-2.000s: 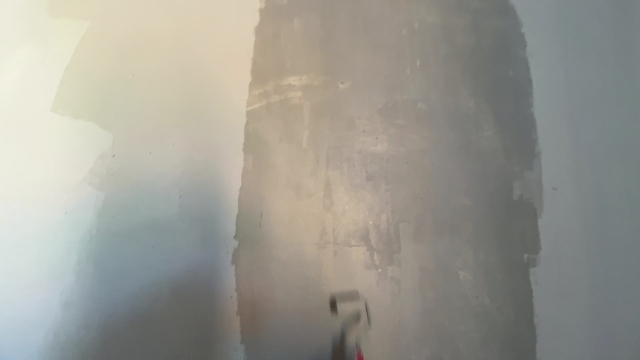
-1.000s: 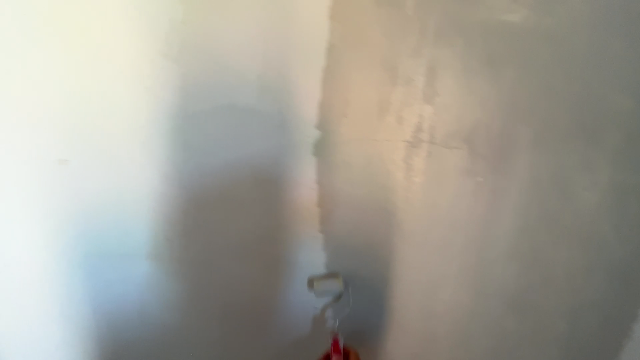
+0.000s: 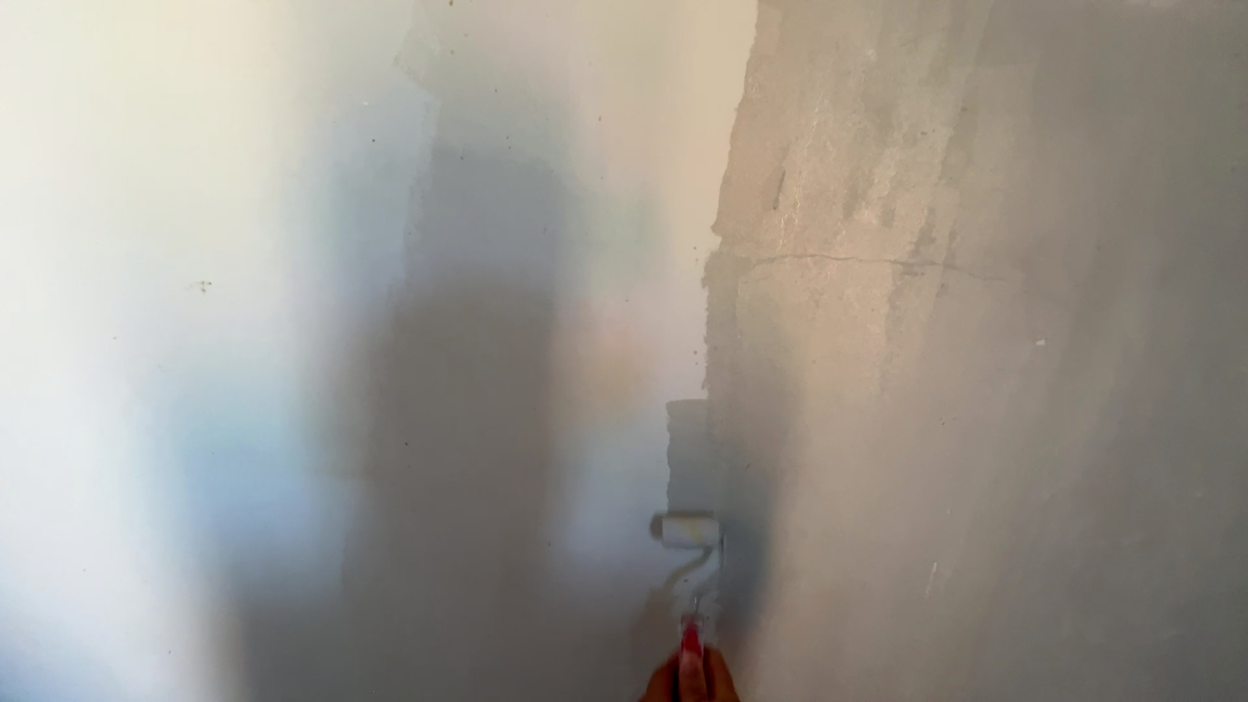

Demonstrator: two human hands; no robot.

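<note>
My right hand (image 3: 690, 678) is at the bottom centre, closed around the red handle of a small paint roller (image 3: 688, 530). The handle points up, and a thin bent wire frame joins it to the pale roller sleeve, which lies level against the wall. The sleeve sits at the ragged left edge of the darker grey-brown coat (image 3: 858, 322). Directly above it, a short dark grey strip (image 3: 687, 453) laps past that edge onto the paler wall surface (image 3: 624, 195). My left hand is out of view.
A thin, roughly level crack (image 3: 877, 260) runs across the darker coat. Broad soft shadows (image 3: 458, 439) fall on the pale wall left of the roller. A small blemish (image 3: 203, 286) marks the wall farther left.
A dark grey strip now shows above the roller, left of the ragged edge, where the wall was pale one second ago. The view has shifted since two seconds ago.
</note>
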